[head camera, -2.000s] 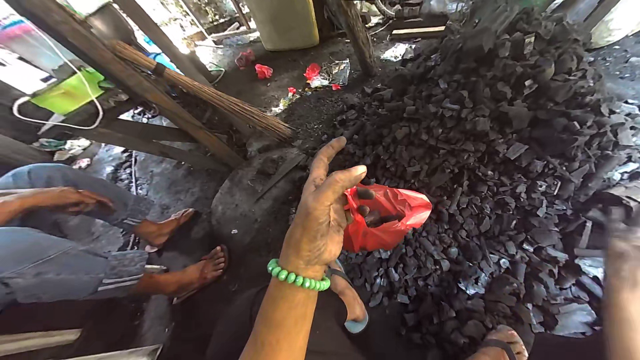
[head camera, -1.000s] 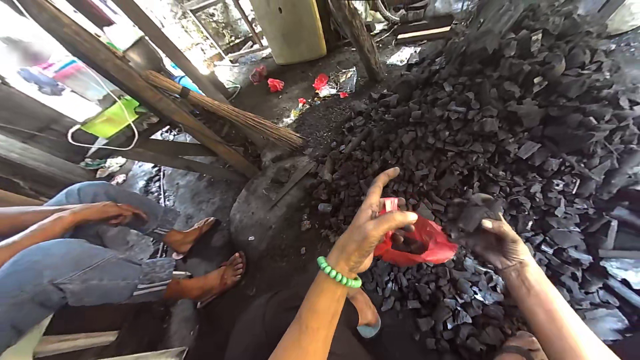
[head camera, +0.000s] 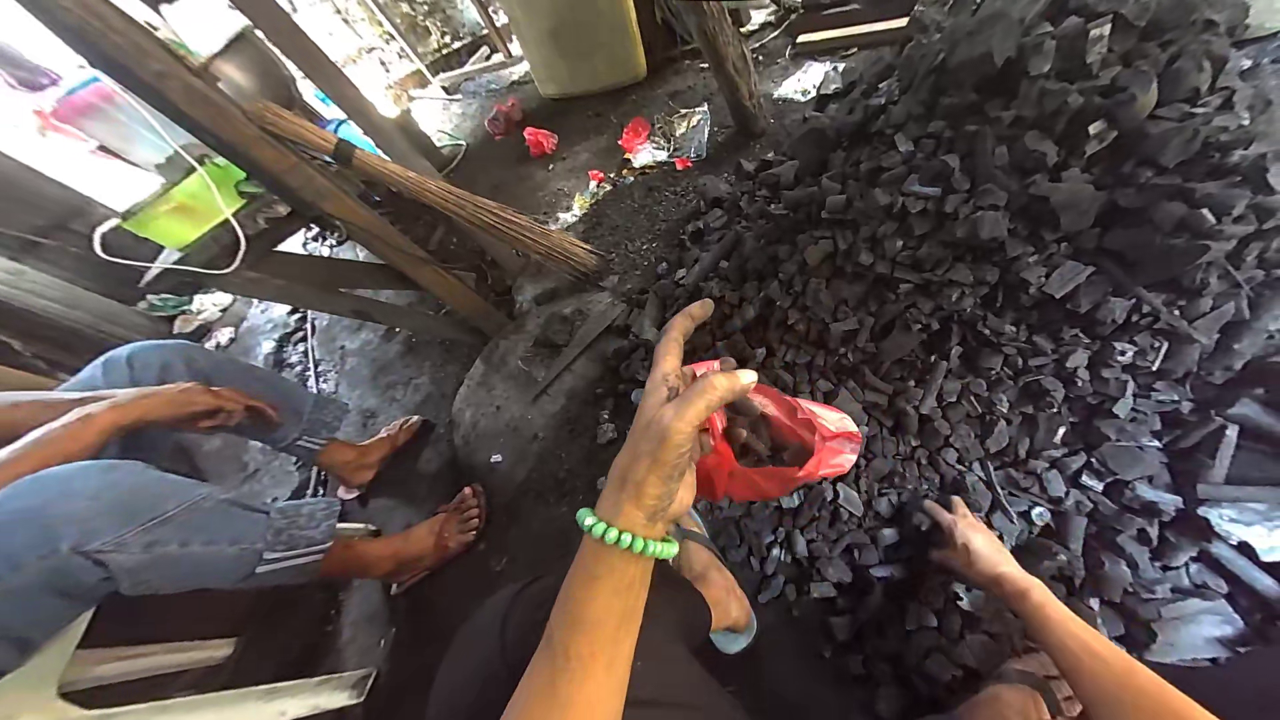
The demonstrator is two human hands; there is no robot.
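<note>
My left hand [head camera: 672,430], with a green bead bracelet [head camera: 626,535] at the wrist, holds the near side of a red plastic bag [head camera: 825,450]. Its thumb and index finger stick out above the rim. Dark charcoal pieces [head camera: 750,435] show inside the bag's mouth. Down at the right, my right hand [head camera: 965,540] reaches into the charcoal heap [head camera: 930,330], its fingertips among dark pieces. Whether those fingers grip a piece cannot be told. The bag is held over the heap's left edge.
A seated person in jeans [head camera: 170,510] is at the left, bare feet in sandals near a round stone slab [head camera: 530,400]. A stick broom [head camera: 450,200] leans by wooden beams. Behind are a yellowish container [head camera: 580,45], a wooden post [head camera: 728,70] and red plastic scraps [head camera: 540,141].
My right hand, one second ago raised beside the bag with dark charcoal in it, is now lower, down at the heap. My left hand still holds the red bag.
</note>
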